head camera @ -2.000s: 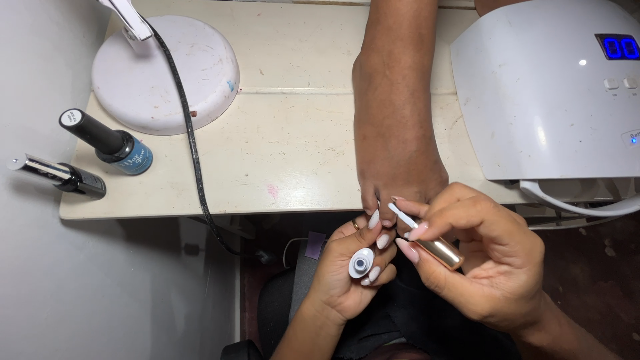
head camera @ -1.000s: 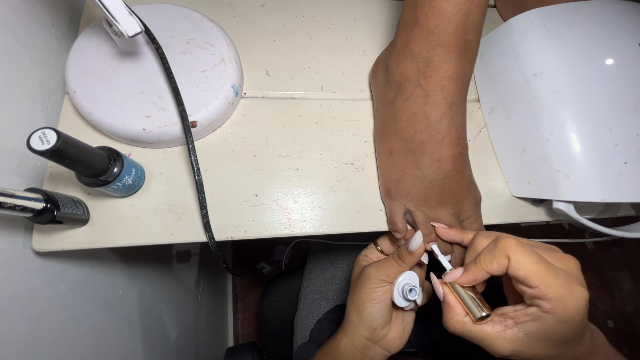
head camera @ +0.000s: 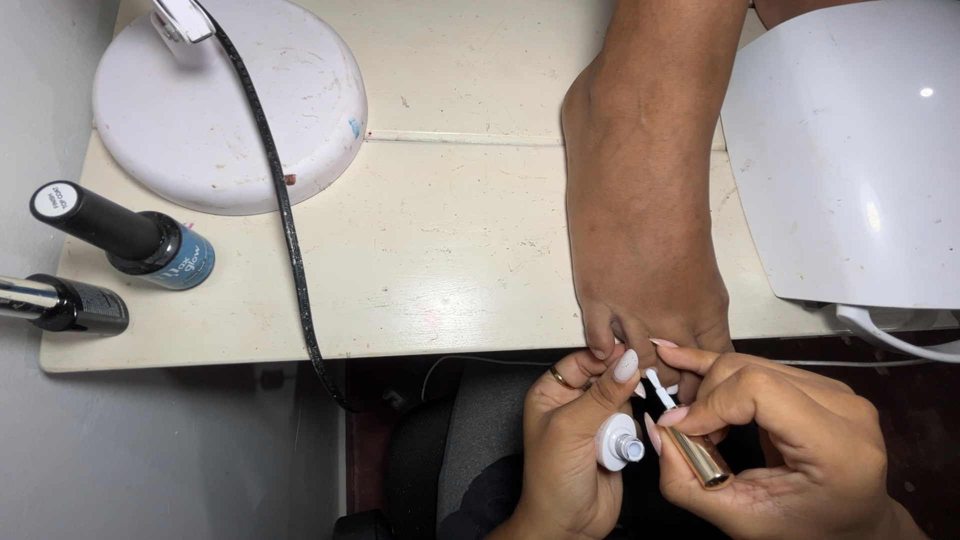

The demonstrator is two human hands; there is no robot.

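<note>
Another person's bare foot (head camera: 645,195) rests on the cream table, toes at its front edge. My left hand (head camera: 574,435) holds an uncapped white nail polish bottle (head camera: 619,442), its open neck facing up, while its thumb and a finger are at the toes. Between the fingertips and thumb of my right hand (head camera: 772,427) is the gold cap (head camera: 701,457) of a polish brush. The brush tip (head camera: 652,375), coated white, is at a middle toe; whether it touches the nail cannot be told. My fingers partly hide the toes.
A white lamp base (head camera: 225,112) with a black cable (head camera: 270,157) stands on the table (head camera: 450,247) at left. Near it are a blue polish bottle with black cap (head camera: 180,259) and a dark bottle with silver cap (head camera: 90,306). A white nail lamp (head camera: 847,165) sits at right.
The view has moved closer and shifted. The right hand's brush has tilted to a steeper angle since the earliest frame. Both hands stay at the toes, with the bottle and cap still held.
</note>
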